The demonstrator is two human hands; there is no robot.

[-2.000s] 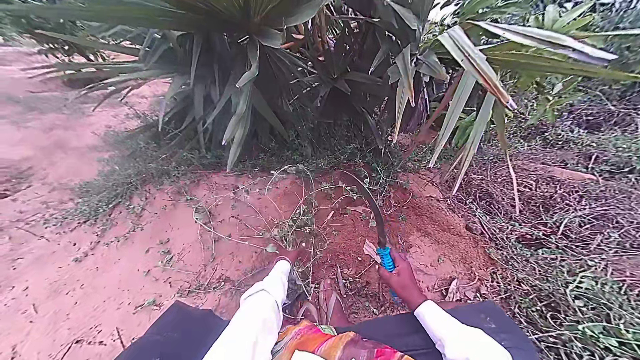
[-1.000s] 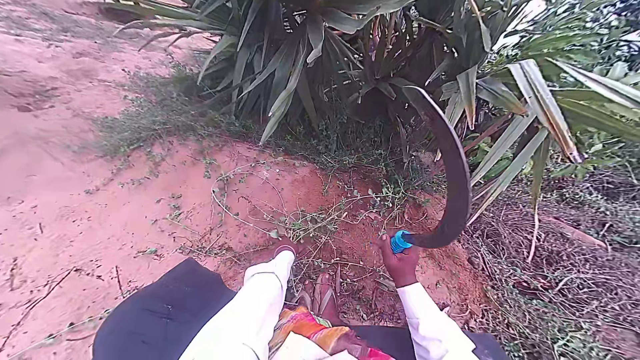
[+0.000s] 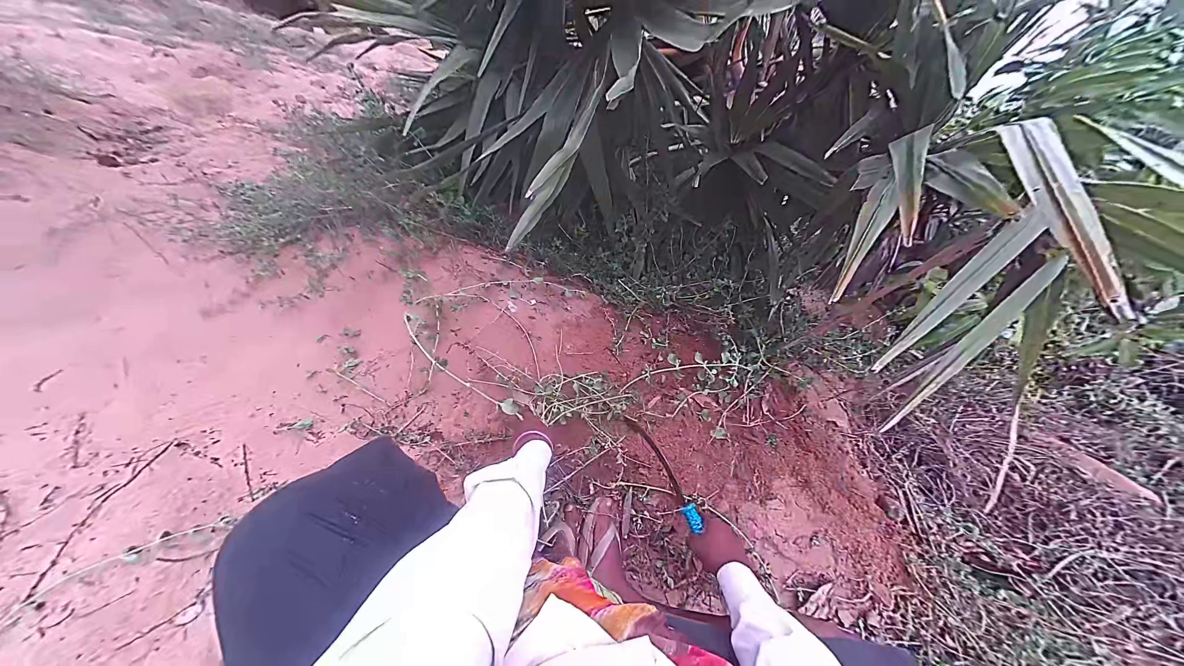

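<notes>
My right hand (image 3: 717, 544), at the lower centre right, is closed on the blue-wrapped handle (image 3: 692, 518) of a sickle. The sickle's dark curved blade (image 3: 659, 453) points up and left, low over the red soil, with its tip by a tangle of green vines. My left hand (image 3: 546, 427) reaches out from a white sleeve to the near edge of these trailing vines (image 3: 583, 398). Its fingers blend with the reddish soil, so its hold on the stems is unclear.
A bush with long, stiff, blade-like leaves (image 3: 573, 139) rises ahead. Dry brush (image 3: 1045, 518) is heaped at the right. Red sandy soil (image 3: 185, 324) with scattered twigs lies at the left. My sandalled feet (image 3: 601, 546) are below, near a dark cloth (image 3: 324, 555).
The sickle, raised with its large curved blade upright one second ago, is now down near the soil by the vines. My left hand stays near the vines.
</notes>
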